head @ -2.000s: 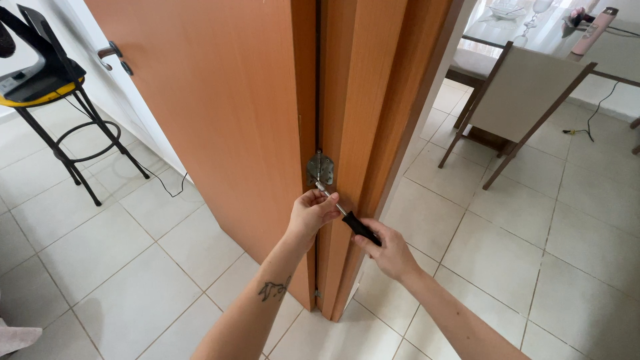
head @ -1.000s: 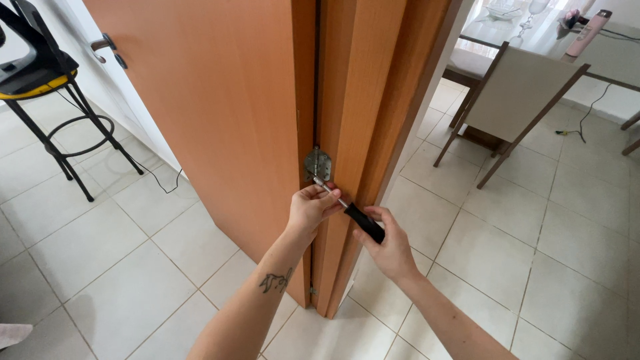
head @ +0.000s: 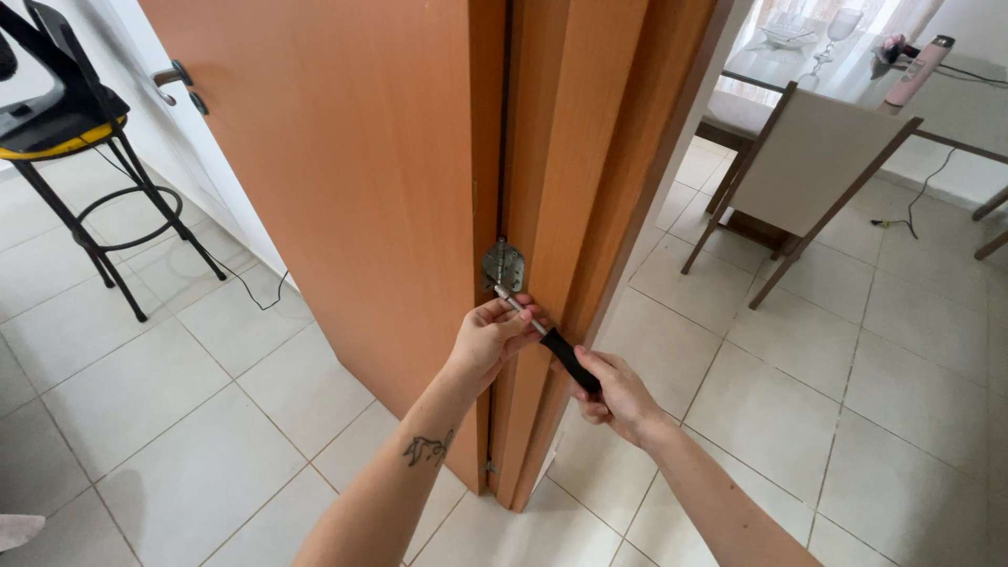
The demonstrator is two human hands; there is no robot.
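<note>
My right hand (head: 618,394) is closed around the black handle of a screwdriver (head: 571,361). The fingers of my left hand (head: 496,335) pinch its metal shaft near the front end. The tool slants up and to the left, and its tip meets the lower part of a metal door hinge (head: 504,266). That hinge spans the gap between the edge of an orange-brown wooden door (head: 354,157) and the wooden door frame (head: 583,197). Whether the tip sits in a screw head cannot be told. A second hinge (head: 490,466) shows low in the same gap.
A black stool (head: 130,189) with a black and yellow object on its seat stands at the left, near a cable on the tiled floor (head: 213,441). At the right are a beige-backed chair (head: 819,157) and a glass-topped table (head: 835,67) bearing glassware and a pink bottle.
Both hands keep their hold on the screwdriver. My right hand's fingers have shifted around the handle, and the tool stays at the hinge.
</note>
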